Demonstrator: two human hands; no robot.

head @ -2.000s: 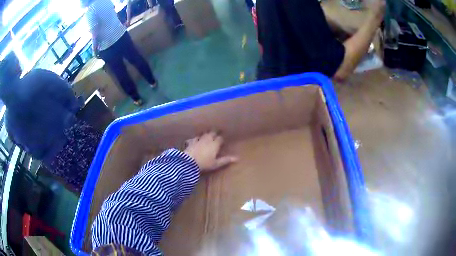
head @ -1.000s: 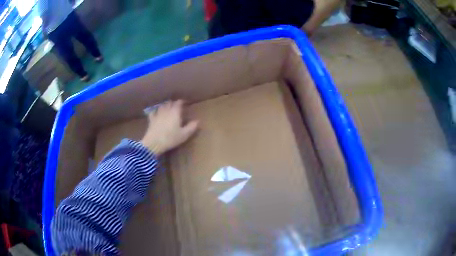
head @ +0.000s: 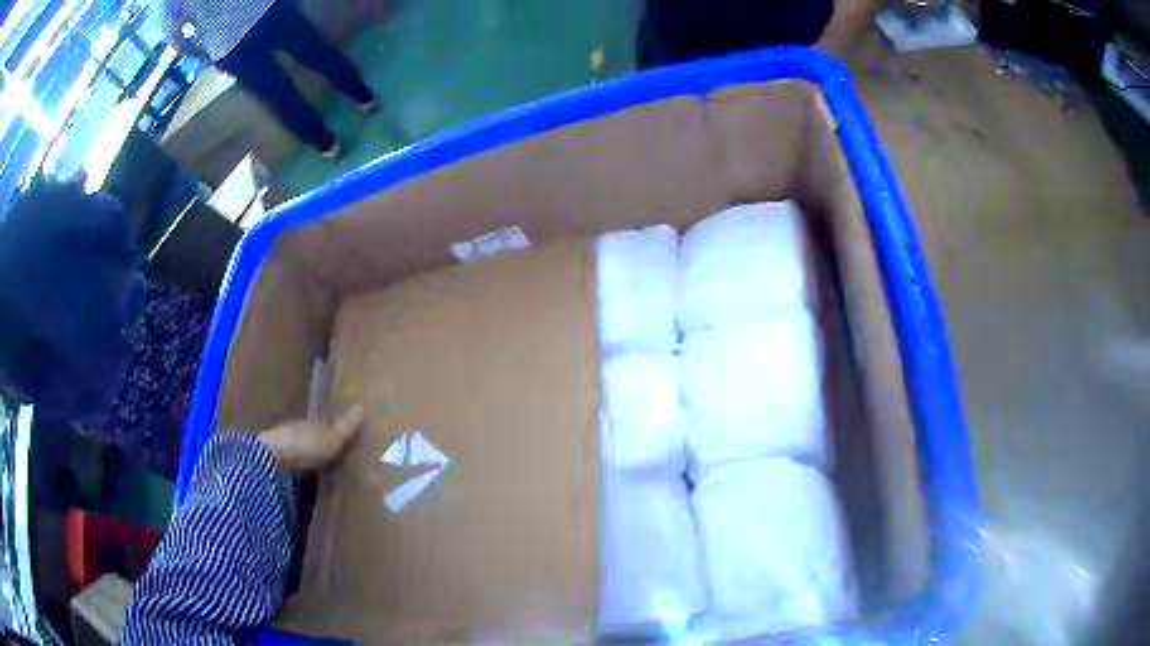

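Note:
A brown cardboard sheet [head: 505, 379] with a torn white label lies inside a blue-rimmed crate [head: 568, 111] and covers its left and middle part. My left hand [head: 309, 442], in a striped sleeve, holds the sheet's left edge, with the thumb over the top; the other fingers are mostly hidden. White wrapped bundles [head: 754, 389] stand in rows on the right side of the crate, beside the sheet's right edge. My right hand is not in view.
A tan bench top [head: 1009, 240] lies right of the crate. A person in black [head: 731, 25] stands beyond the far rim. Another person [head: 284, 57] stands at the upper left. A dark-haired head [head: 69, 303] is close at the left. A red object shows at the lower left.
The cardboard sheet has shifted left, uncovering the white bundles on the right. My left hand has moved from the sheet's far part to its left edge.

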